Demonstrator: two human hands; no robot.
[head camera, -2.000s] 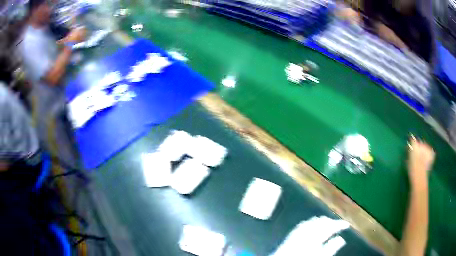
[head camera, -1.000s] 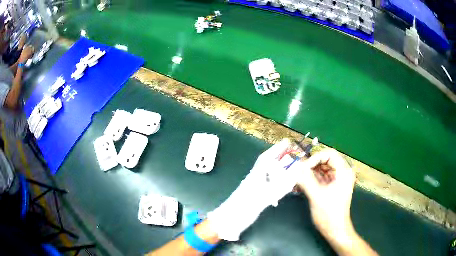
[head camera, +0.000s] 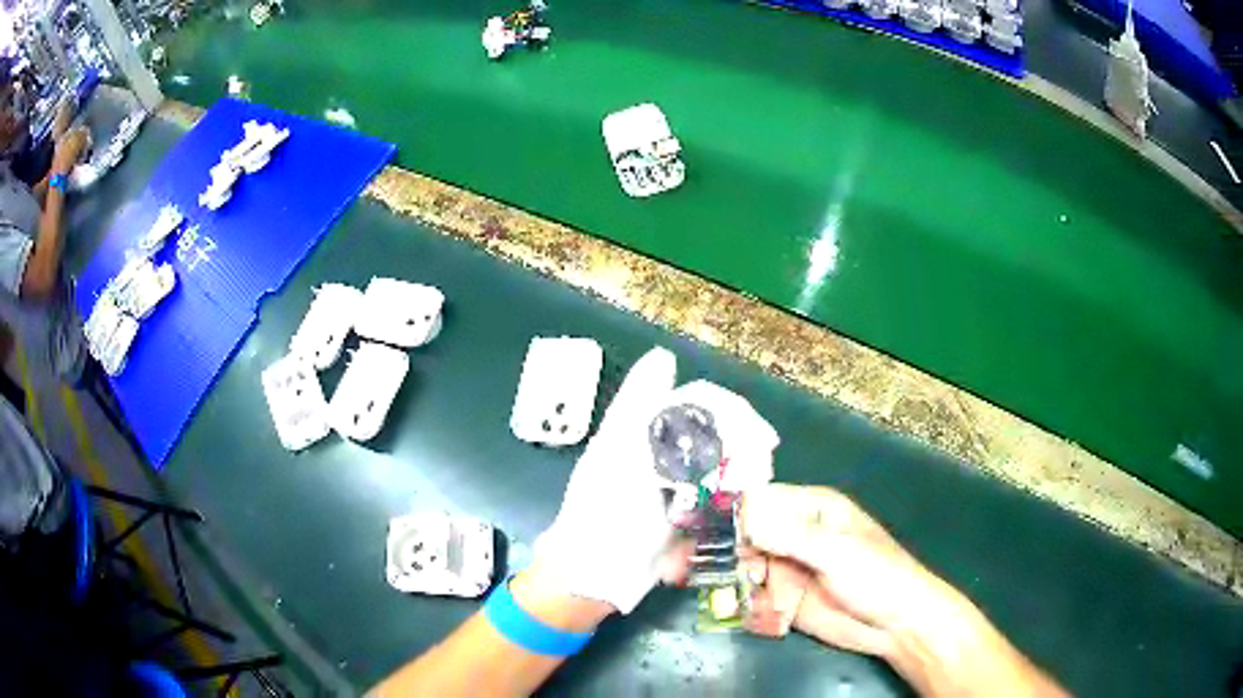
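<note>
My left hand (head camera: 620, 498), in a white glove with a blue wrist strap (head camera: 537, 620), holds a black round piece (head camera: 686, 443) in its palm. Thin red and green wires run from the piece to a circuit board (head camera: 717, 559) with dark parts and a yellow-green lower end. My bare right hand (head camera: 832, 566) grips the board's right side with its fingertips. White socket covers lie on the dark green bench to the left: a lone one (head camera: 558, 391) beside my glove, a group (head camera: 368, 390) further left, and another (head camera: 439, 554) near the strap. Fingers hide part of the board.
A worn pale edge (head camera: 614, 284) separates the bench from the green belt (head camera: 900, 205). A part-assembled unit (head camera: 643, 150) and a board-and-plug set (head camera: 515, 32) are on the belt. A blue sheet (head camera: 252, 259) holds white parts. A person's arm (head camera: 49, 218) is at upper left.
Both hands have moved down and left, nearer my body. The black round piece now faces up in the glove, and the board shows below it. The unit on the belt has moved up and left.
</note>
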